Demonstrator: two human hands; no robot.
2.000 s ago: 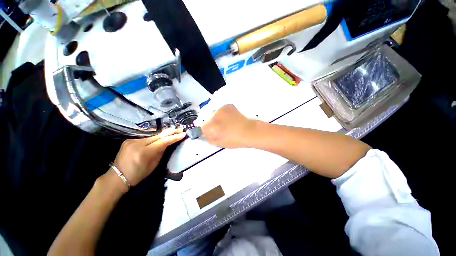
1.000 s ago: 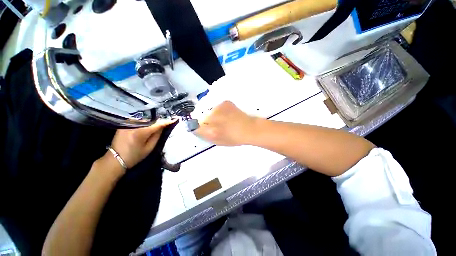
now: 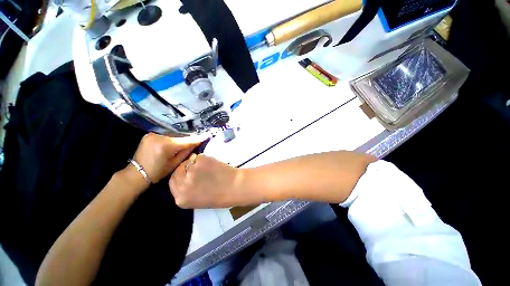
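The black garment piece (image 3: 72,167) is draped over the left of the table and down toward the lap. My left hand (image 3: 159,156), with a bracelet at the wrist, pinches the cloth's edge just left of the needle area. My right hand (image 3: 204,181) is closed beside it, nearer me, with its fingertips on the same edge. The presser foot and needle area (image 3: 218,120) shows just beyond the fingers, under the white machine head (image 3: 162,44). The fingers hide most of the held edge.
Thread snips (image 3: 319,72) lie on the machine bed (image 3: 279,123). A shallow box (image 3: 369,92) with a dark wrapped rectangle (image 3: 411,75) stands at the right. A black strip (image 3: 223,39) and wooden handle (image 3: 316,21) lie across the machine. A ruler strip (image 3: 386,146) edges the table.
My right hand has moved from beside the presser foot left and toward me, next to my left hand. The view has shifted, so the machine appears a little further right.
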